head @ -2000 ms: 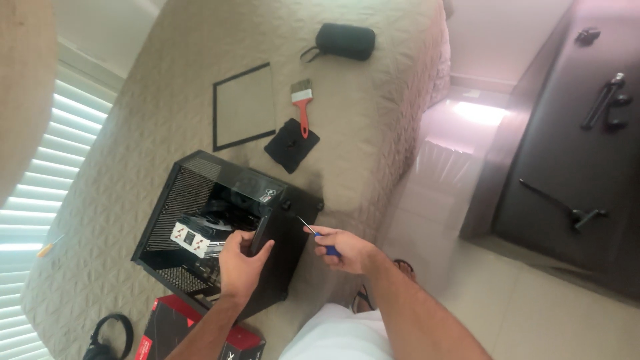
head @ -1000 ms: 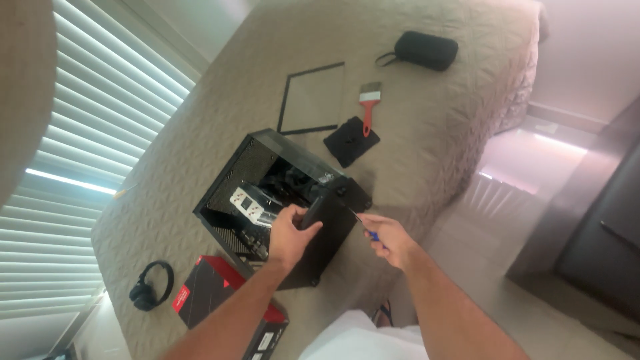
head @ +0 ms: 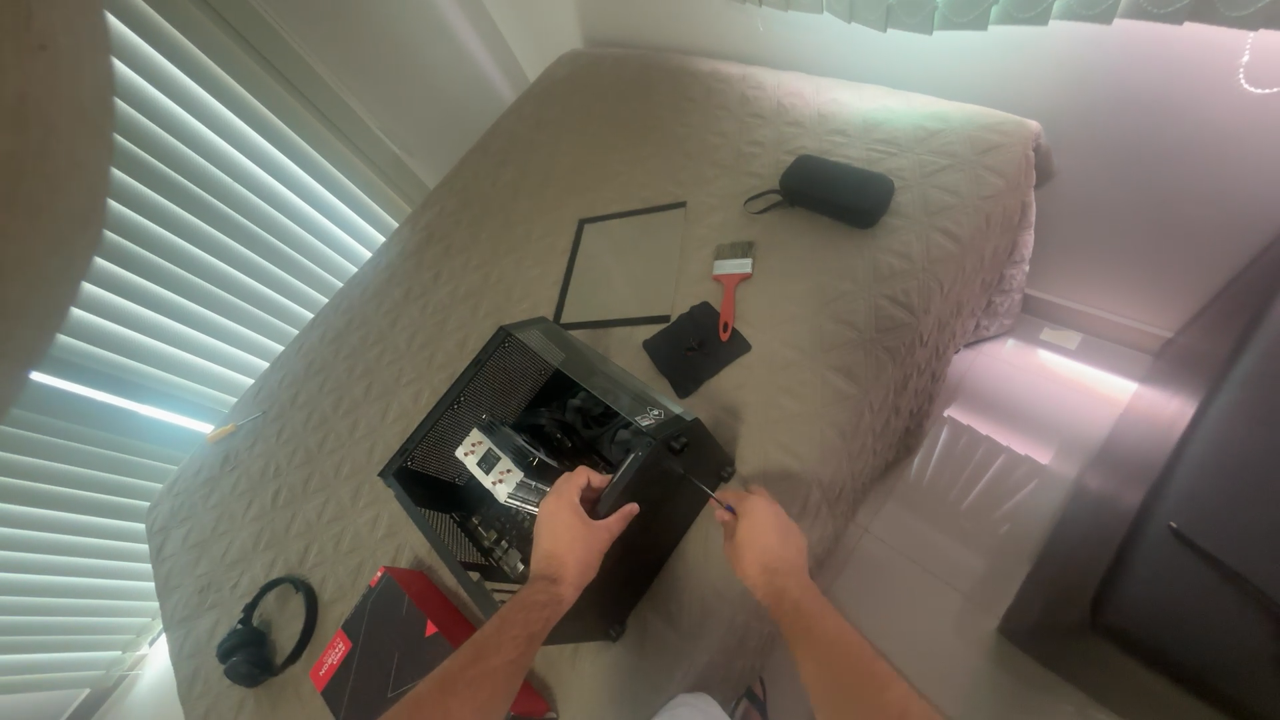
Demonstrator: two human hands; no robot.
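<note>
A black computer case [head: 650, 530] with its side open lies on the bed, a white-topped part [head: 490, 464] and circuit boards visible inside. My left hand [head: 575, 530] grips the case's upper edge, thumb on the outer panel and fingers over the inner side. In my right hand [head: 765, 540] is a screwdriver [head: 712, 494] with a blue handle, mostly covered by the fingers; its thin shaft points at the case's outer panel near a corner. Whether the tip sits in a screw is too small to tell.
Beyond the case lie a dark-edged glass panel [head: 625, 265], a red-handled paintbrush [head: 731, 285], a black cloth pouch [head: 690, 355] and a black zip case [head: 838, 190]. Headphones [head: 300, 630], a red and black box [head: 385, 640] and another screwdriver [head: 225, 428] are at the left. A dark sofa [head: 1190, 560] stands right.
The view has swung, bringing more of the bed and window into sight. Both hands keep about the same places at the case, the left on its edge, the right with the screwdriver at the panel.
</note>
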